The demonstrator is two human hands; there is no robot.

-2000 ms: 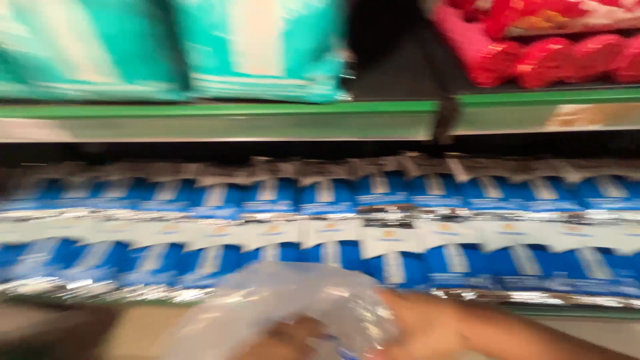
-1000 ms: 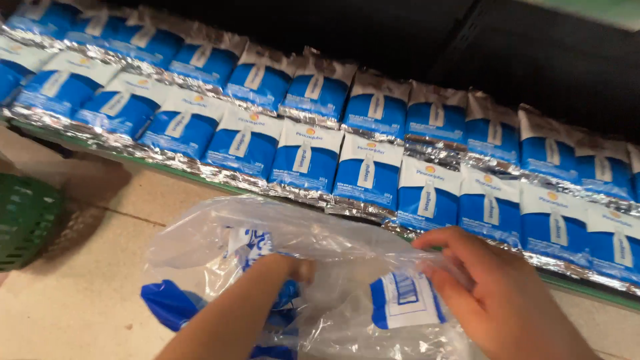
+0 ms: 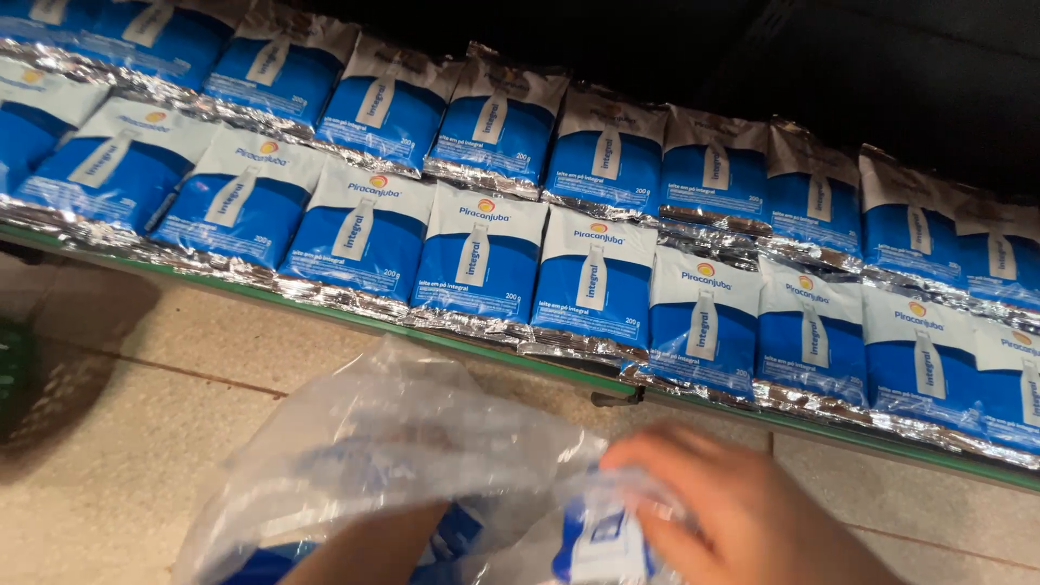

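A clear plastic bag (image 3: 325, 455) with blue-and-white packets in it fills the lower middle of the view. Its rim is gripped by my right hand (image 3: 691, 496), blurred, close to a packet (image 3: 605, 536) seen through the plastic. My left hand (image 3: 398, 455) reaches inside the bag and shows only dimly through the film; whether its fingers hold a packet cannot be made out. Just beyond the bag, foil packets of Piracanjuba powdered milk (image 3: 479, 252) lie in stacked rows on a low shelf.
The green shelf edge (image 3: 561, 374) runs slantwise above the tiled floor (image 3: 203, 341). Part of a green basket (image 3: 16, 370) shows at the left edge. Behind the packets the shelf is dark.
Since about one second ago, my left hand has gone deeper into the bag, behind its plastic. My right hand stays at the rim. The view has come closer to the packets.
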